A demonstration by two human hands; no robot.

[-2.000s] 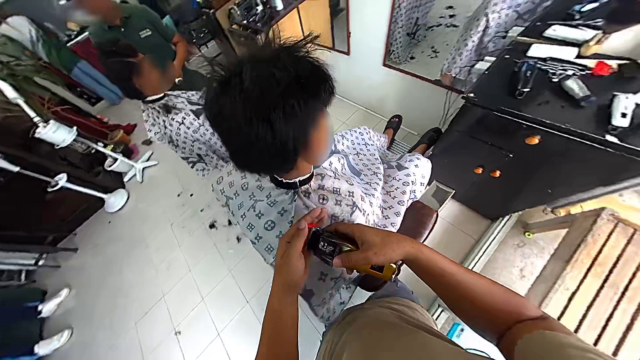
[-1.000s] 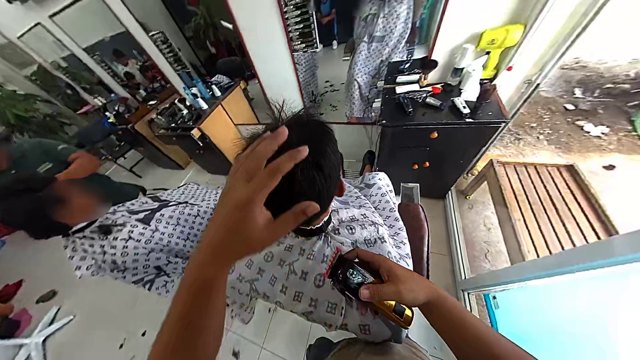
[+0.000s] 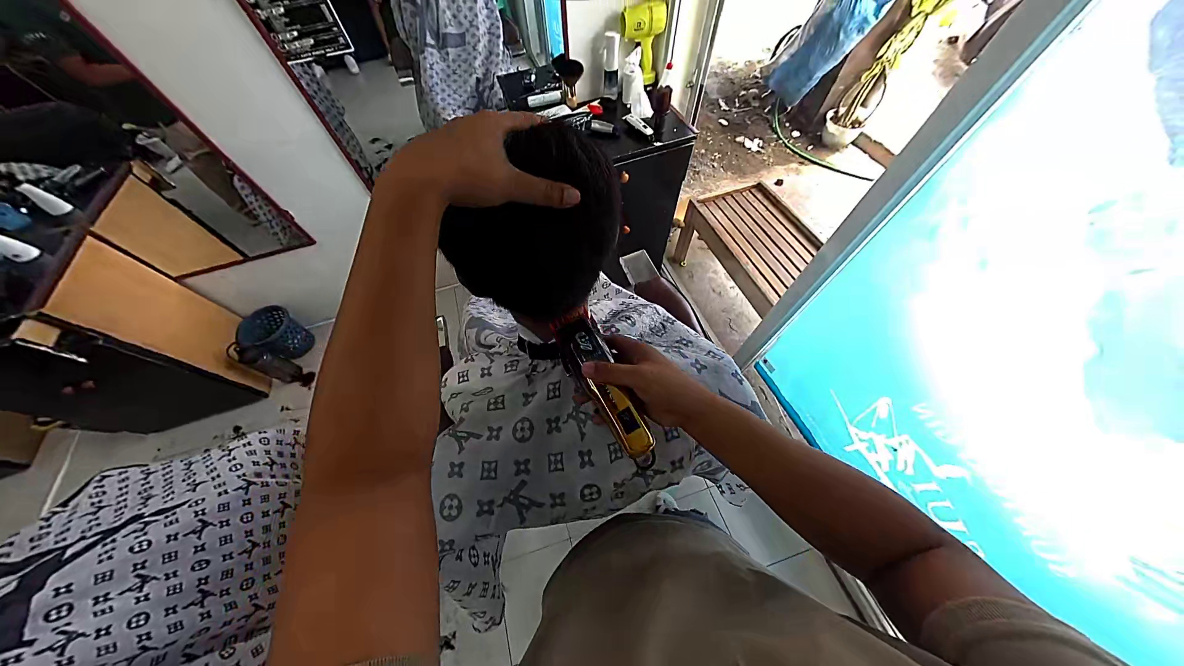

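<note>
A person with short black hair [image 3: 541, 236] sits in front of me under a patterned white barber cape [image 3: 527, 444]. My left hand [image 3: 486, 162] rests on top of that head, thumb spread over the hair and the other fingertips partly hidden. In my right hand [image 3: 638, 375] is a black and gold hair clipper [image 3: 606, 393]. Its red-edged head touches the hairline at the nape, just above a black neck band [image 3: 538, 349] of the cape.
A black cabinet [image 3: 647, 199] beyond the head bears a brush [image 3: 567, 74], bottles and a yellow hair dryer [image 3: 645, 23]. Another caped person [image 3: 176, 546] is at lower left. A blue basket [image 3: 275, 331] stands by the wall. At right are a wooden bench [image 3: 754, 236] and a glass door [image 3: 980, 305].
Both hands were together at the clipper, then my left hand rose beside the head; now it lies on top. The clipper has moved up to the nape. The view has swung round.
</note>
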